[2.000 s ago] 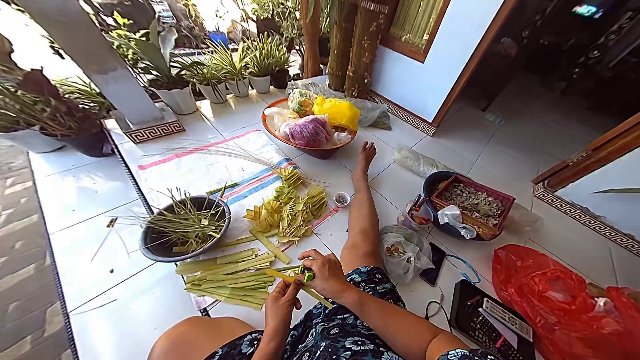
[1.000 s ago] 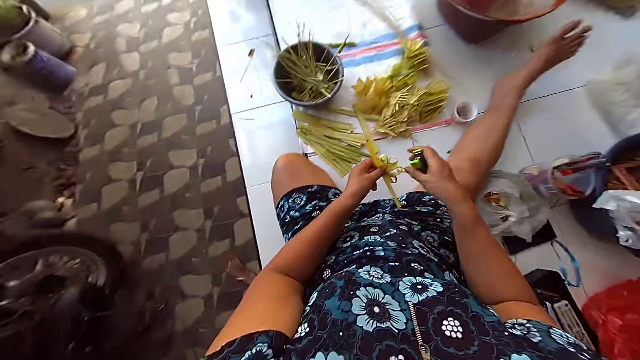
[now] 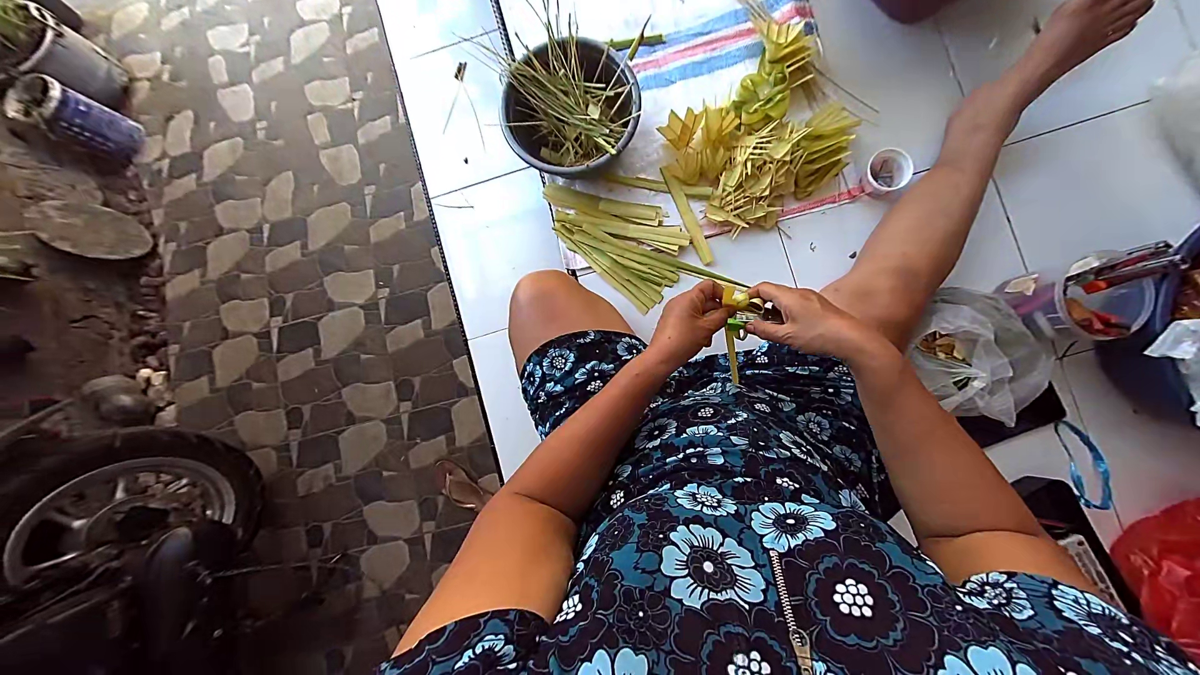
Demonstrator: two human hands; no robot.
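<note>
My left hand (image 3: 692, 323) pinches a yellow-green palm leaf strip (image 3: 732, 352) above my lap. On its other side my right hand (image 3: 804, 319) holds a small green and dark tool (image 3: 742, 322), perhaps a stapler, against the same strip; fingers partly hide it. Cut leaf strips (image 3: 623, 239) lie in a fanned pile beyond my left knee. Folded, pleated leaf pieces (image 3: 764, 164) are heaped on a striped white sack (image 3: 670, 89). A dark basin (image 3: 570, 169) beside them contains thin leaf ribs and scraps.
A small white cup (image 3: 889, 171) stands near my outstretched leg. To the right are a clear plastic bag (image 3: 998, 356), a plastic tub (image 3: 1111, 305), a blue loop (image 3: 1087, 469) and a red plastic bag (image 3: 1167, 562). A motorcycle wheel (image 3: 122, 497) is at lower left, on the lower paving.
The view has swung down and left. The tool is now close against the strip between my hands; one second ago it was held a little apart, to the right.
</note>
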